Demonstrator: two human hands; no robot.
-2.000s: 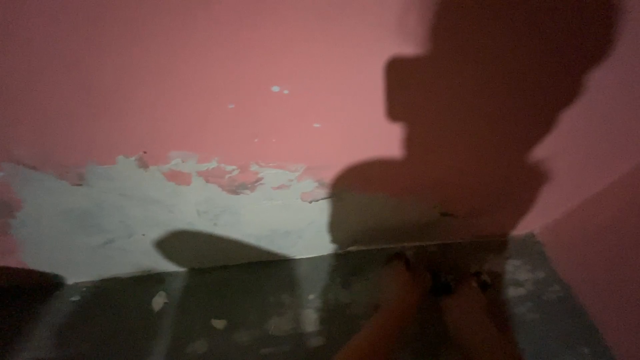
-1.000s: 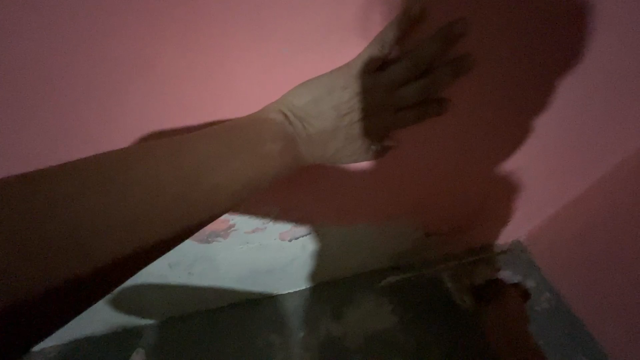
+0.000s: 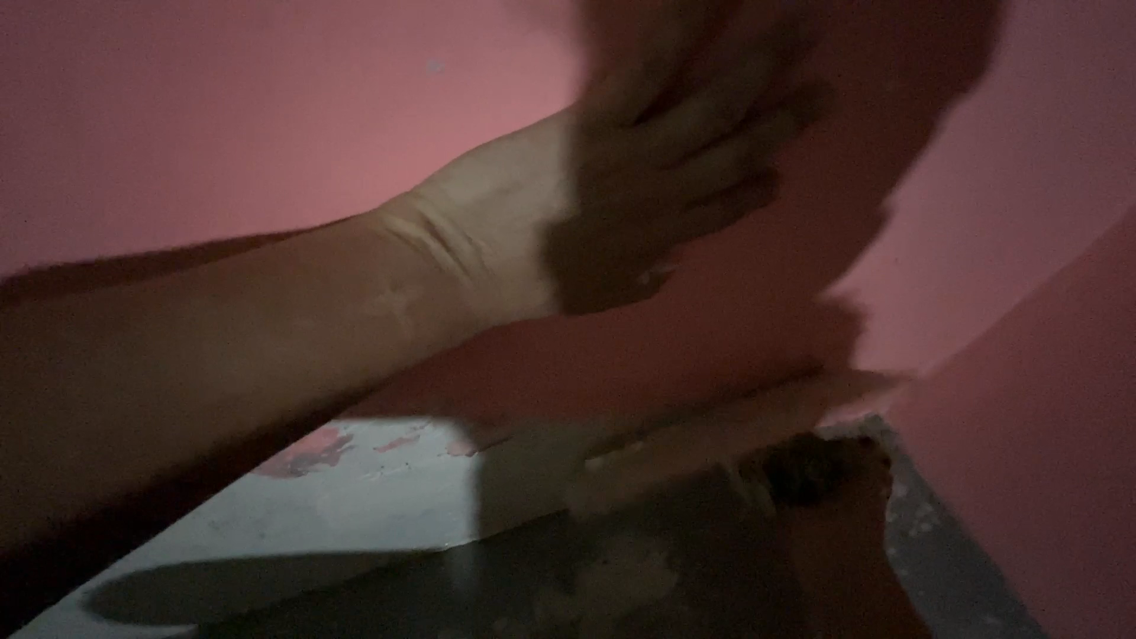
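Observation:
My left hand point(image 3: 657, 169) is spread on the pink wall point(image 3: 293, 106), fingers apart and holding nothing; its forearm comes in from the left edge. Low on the right, dark and blurred, my right hand point(image 3: 821, 470) grips a long flat tool point(image 3: 728, 430) lying across the foot of the wall. The tool's exact kind cannot be told. Behind and below the left forearm, a pale patch point(image 3: 355, 497) shows where the pink paint has come off in ragged edges.
A second pink wall point(image 3: 1056, 399) meets the first in a corner at right. The grey, spotted floor point(image 3: 941, 541) runs along the bottom. My shadow covers much of the wall and floor.
My left hand was out of sight two seconds ago; it came up onto the wall. The right hand is now further right, near the corner, with the flat tool more visible.

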